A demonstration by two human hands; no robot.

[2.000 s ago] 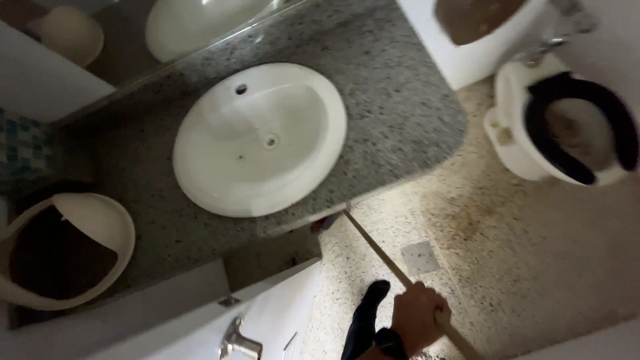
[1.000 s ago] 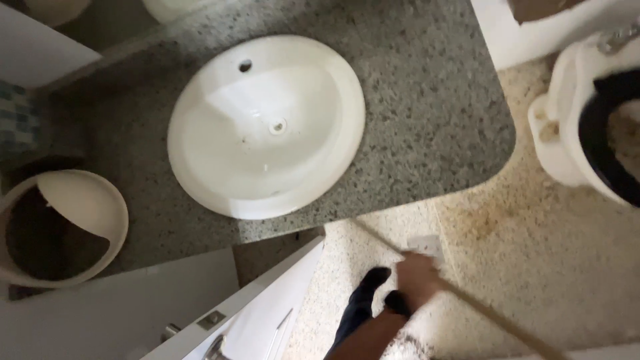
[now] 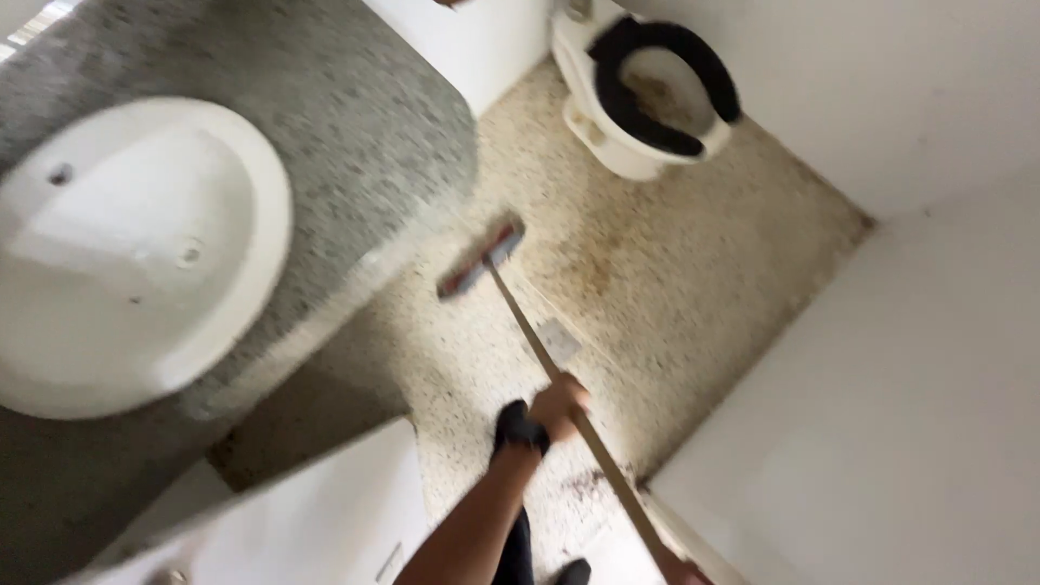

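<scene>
My left hand (image 3: pixel 561 406), with a black band at the wrist, is closed around the middle of a long wooden broom handle (image 3: pixel 615 479). Partly cut off at the bottom edge, my right hand (image 3: pixel 684 572) grips the same handle nearer its upper end. The broom head (image 3: pixel 481 258), grey and red and blurred, lies on the speckled floor beside the counter edge. A square floor drain cover (image 3: pixel 554 341) is just right of the handle. Loose dark debris (image 3: pixel 587 481) lies on the floor near the wall corner.
A stone counter (image 3: pixel 382 122) with a white oval sink (image 3: pixel 154 244) fills the left. Below it stands an open white door (image 3: pixel 325 512). A toilet (image 3: pixel 642 97) with a black seat is at the top, near brown floor stains (image 3: pixel 597 260). White walls (image 3: pixel 877 390) bound the right.
The broom head has come out from beside and under the counter edge onto the open floor, where it shows whole. The view has shifted toward the toilet and right wall. My right hand has come into view.
</scene>
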